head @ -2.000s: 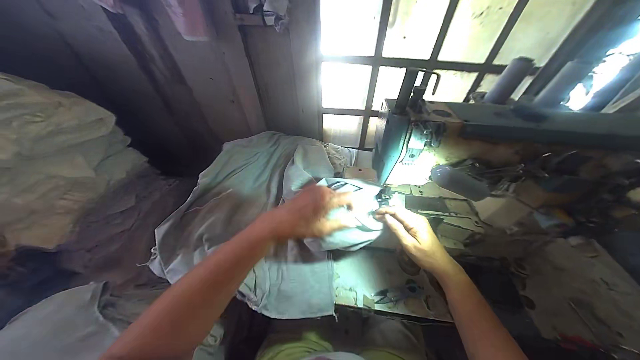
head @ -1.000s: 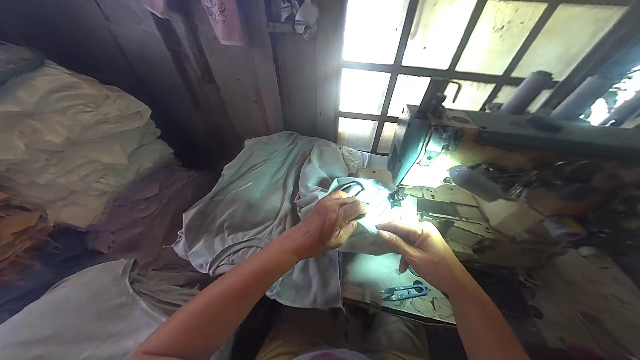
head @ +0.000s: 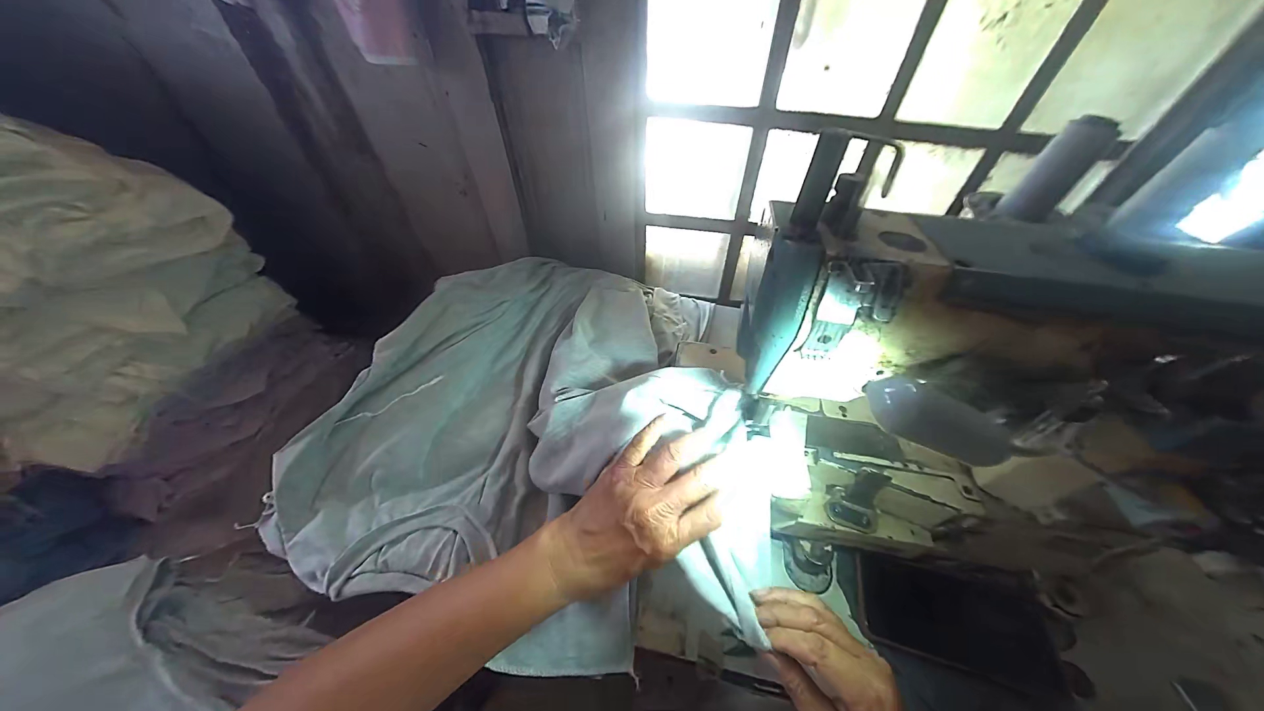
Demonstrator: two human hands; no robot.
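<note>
A light grey-green knit garment (head: 444, 395) lies bunched to the left of an industrial sewing machine (head: 790, 296), and part of it reaches under the presser foot (head: 756, 413). My left hand (head: 642, 504) rests on the cloth with fingers spread, pressing it just left of the lit needle area. My right hand (head: 825, 652) pinches the near edge of the same cloth between thumb and fingers, lower right of the left hand. A neckline or armhole band of the garment curves beside my left forearm. Glare hides the stitching point.
Piled pale fabric (head: 109, 306) stands at the left, with another grey cloth piece (head: 79, 632) at lower left. A lamp head (head: 938, 420) hangs right of the needle. Thread cones (head: 1062, 168) stand on top, before a barred window (head: 849, 69).
My right hand has moved from beside the needle down toward the near edge, holding cloth. My left hand has flattened on the fabric. The blue thread snips seen one second ago are now mostly hidden.
</note>
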